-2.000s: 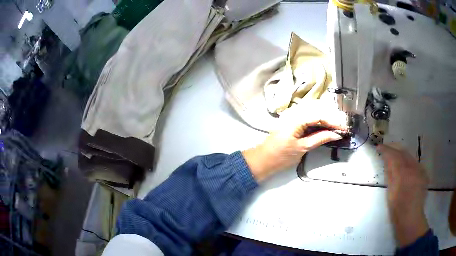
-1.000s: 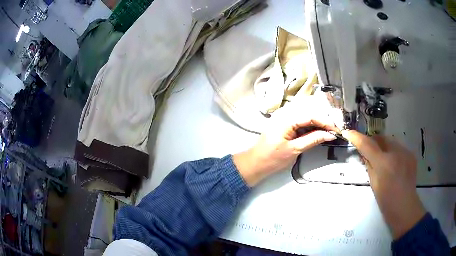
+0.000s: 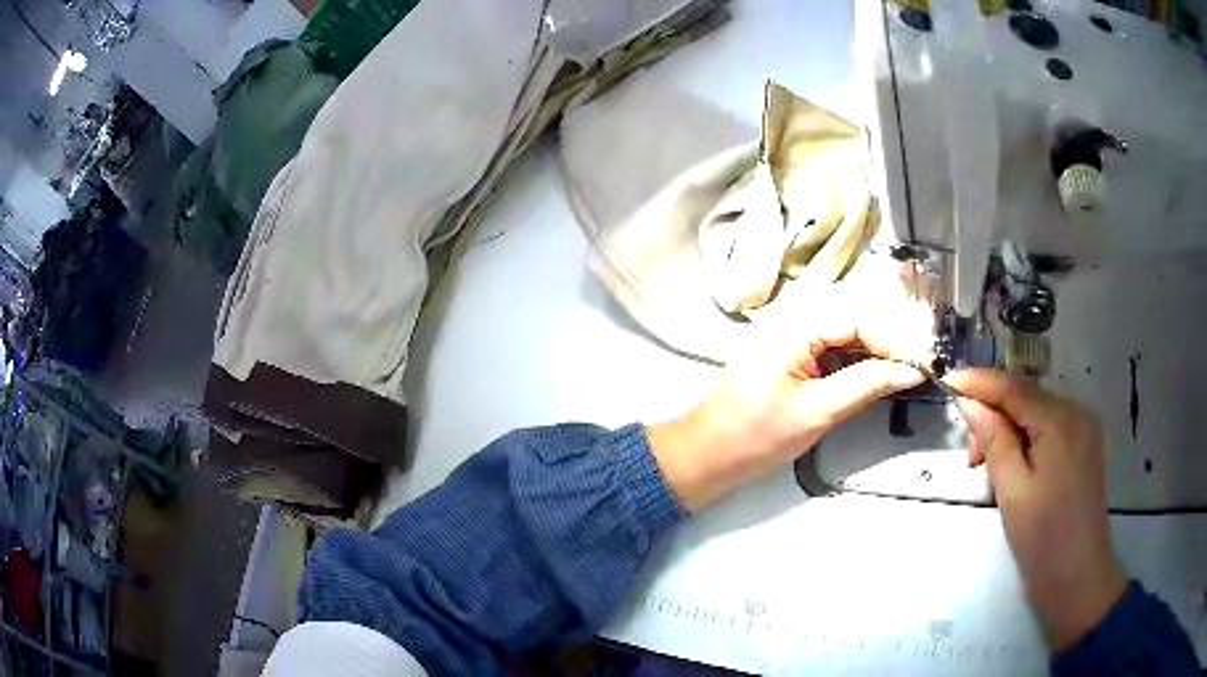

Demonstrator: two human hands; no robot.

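Observation:
A beige garment panel (image 3: 649, 172) with bunched cream inner cloth (image 3: 814, 172) lies on the white table, left of the sewing machine (image 3: 927, 146). My left hand (image 3: 781, 410) pinches a small dark brown edge of the work just below the needle area. My right hand (image 3: 1039, 463) meets it from the right, its thumb and finger on the same dark strip (image 3: 937, 381). The presser foot area (image 3: 946, 331) is in glare right behind the fingertips. Most of the dark piece is hidden by my fingers.
A stack of beige garments (image 3: 351, 225) with dark brown ends (image 3: 311, 417) lies on the left side of the table and overhangs it. Green cloth (image 3: 258, 126) and a green crate (image 3: 357, 33) are beyond it. The rounded bed plate (image 3: 874, 472) lies below my hands.
My right hand came in from the right, where it was apart and blurred, to the dark strip beside my left fingertips. My left hand kept its hold. The view shifted slightly.

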